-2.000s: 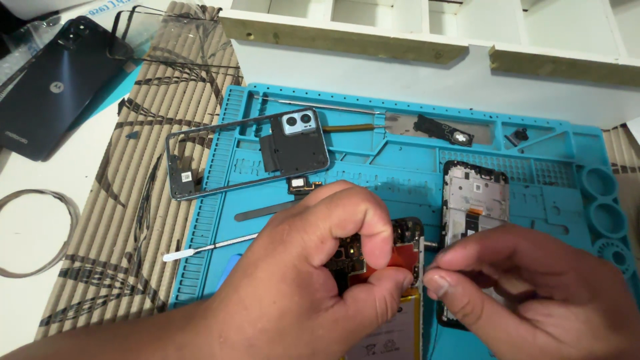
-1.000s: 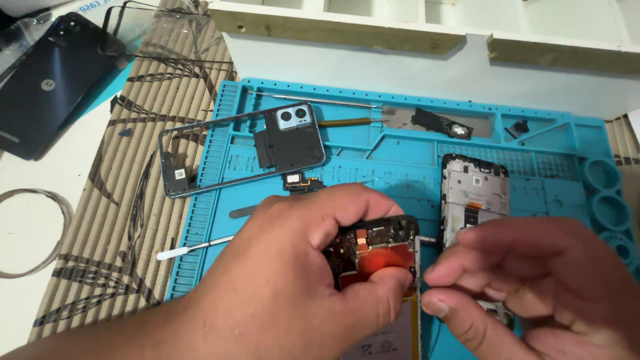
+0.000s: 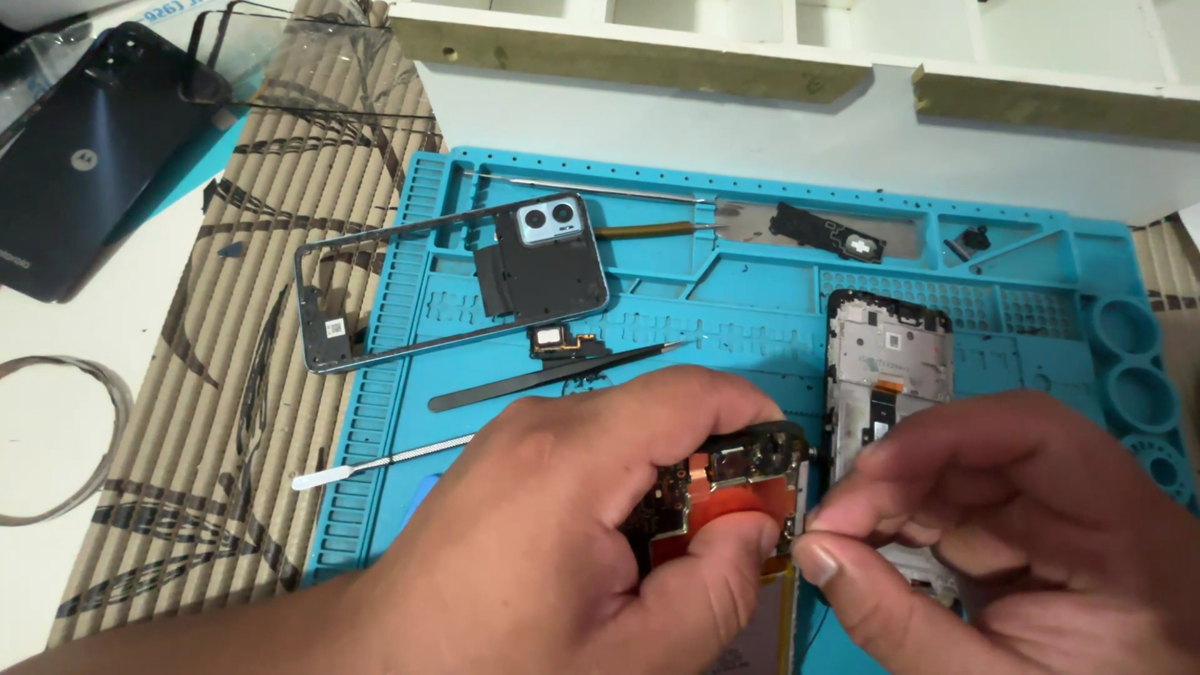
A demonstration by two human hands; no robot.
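My left hand [image 3: 600,516] grips the upper part of an opened smartphone [image 3: 736,497], its thumb on the orange-red area beside the exposed circuit board. A battery [image 3: 750,628] shows below the thumb. My right hand [image 3: 975,525] has thumb and index fingertip pinched together at the phone's right edge; whether something thin is between them cannot be seen. Behind the right hand lies a separate phone frame [image 3: 891,347] with a flex cable. Black tweezers [image 3: 562,375] and a small speaker module [image 3: 553,340] lie beyond my left hand.
A blue repair mat [image 3: 759,375] carries an empty phone mid-frame [image 3: 553,262], a metal spudger [image 3: 375,461], a brown-handled tool [image 3: 647,230] and a black bracket [image 3: 825,232]. At left are a dark Motorola phone [image 3: 94,169] and coiled wire [image 3: 117,422]. A white compartment shelf [image 3: 712,19] stands behind.
My left thumb and fingers have shifted since the earliest frame, showing more of the circuit board and orange-red area. My right fingertips stay by the phone's right edge.
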